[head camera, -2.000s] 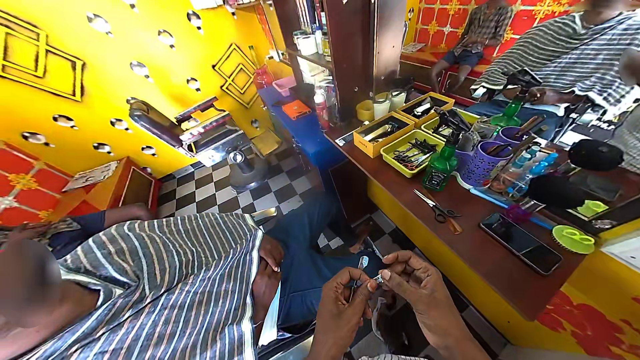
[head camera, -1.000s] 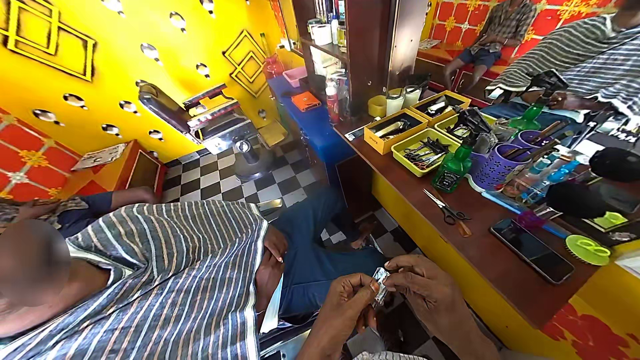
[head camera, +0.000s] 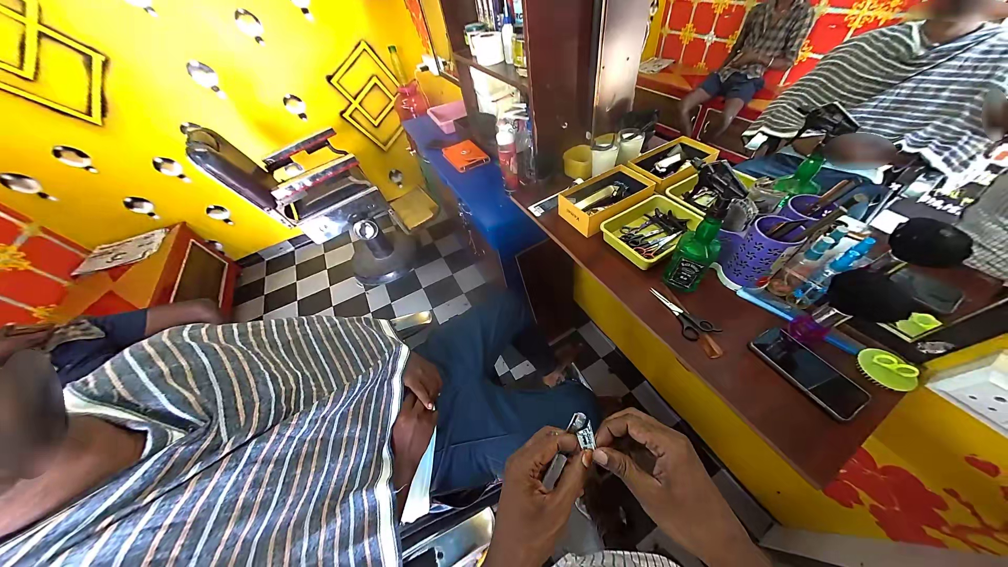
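Both of my hands are low in the middle of the head view, close together in front of the seated person's knees. Between my fingertips is a small, flat, silvery packet with dark print (head camera: 583, 435); it looks like a razor blade wrapper, though I cannot tell for sure. My left hand (head camera: 539, 488) pinches it, and a slim metallic piece (head camera: 554, 471) shows inside that hand's curl. My right hand (head camera: 650, 472) touches the packet's right edge with thumb and forefinger. A person in a striped cape (head camera: 260, 425) sits to the left, hands in the lap.
The brown counter (head camera: 756, 370) on the right holds scissors (head camera: 683, 316), a smartphone (head camera: 809, 373), a green spray bottle (head camera: 693, 256), a yellow tray of clips and scissors (head camera: 650, 232), a purple basket (head camera: 760, 250) and a green brush (head camera: 887, 369). A barber chair (head camera: 315, 189) stands behind, before a wall mirror's cabinet.
My hands stay together at the small packet, and its angle between my fingers has changed. The seated person and the counter items have not plainly moved.
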